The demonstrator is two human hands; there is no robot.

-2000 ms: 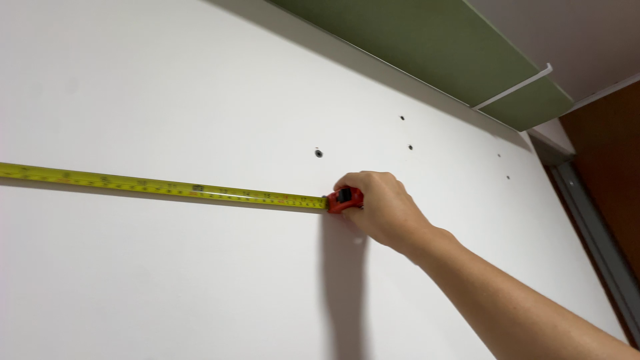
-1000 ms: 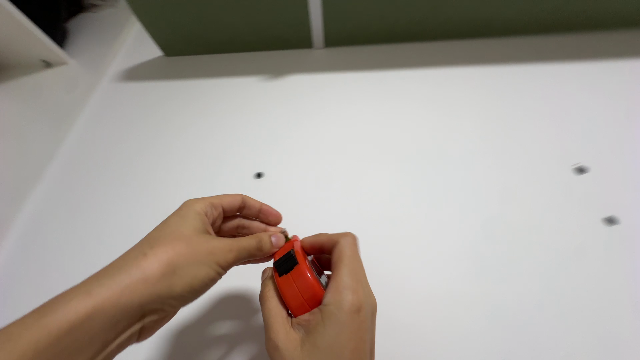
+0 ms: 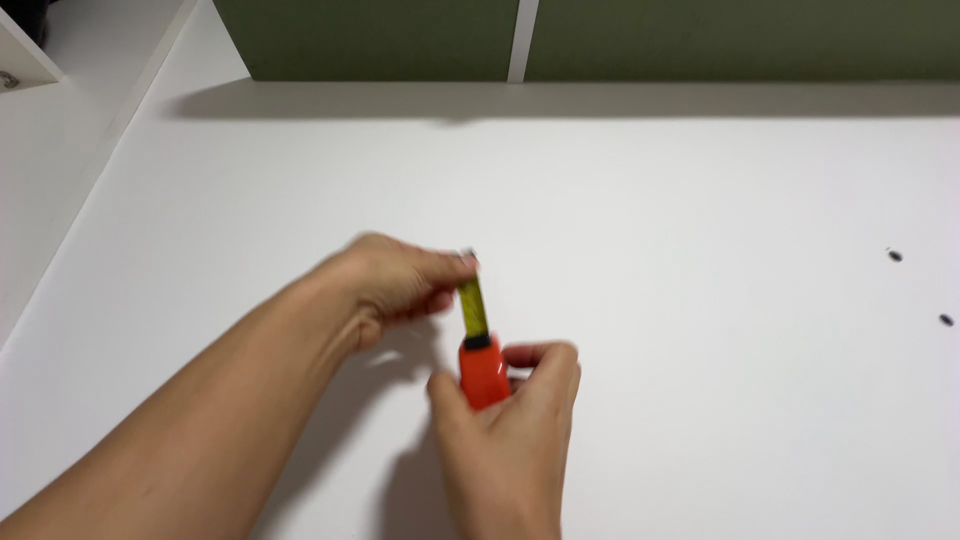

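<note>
In the head view my right hand (image 3: 517,435) grips the red case of a tape measure (image 3: 484,373) at the lower middle. A short length of yellow tape blade (image 3: 473,307) comes out of the case's top. My left hand (image 3: 401,277) pinches the blade's end between thumb and fingers, up and to the left of the case. Both hands are over a white wall or panel (image 3: 675,225) and cast shadows on it.
A green panel (image 3: 375,41) with a white vertical strip (image 3: 523,41) spans the top. Two dark holes or spots (image 3: 895,256) mark the white surface at the right. A white ledge or panel (image 3: 26,52) with a small metal fitting juts in at the upper left.
Two seconds ago a long blade stretched left from the case; one second ago both hands held the tape measure close together. Now a short length of blade shows between them. The view has shifted.
</note>
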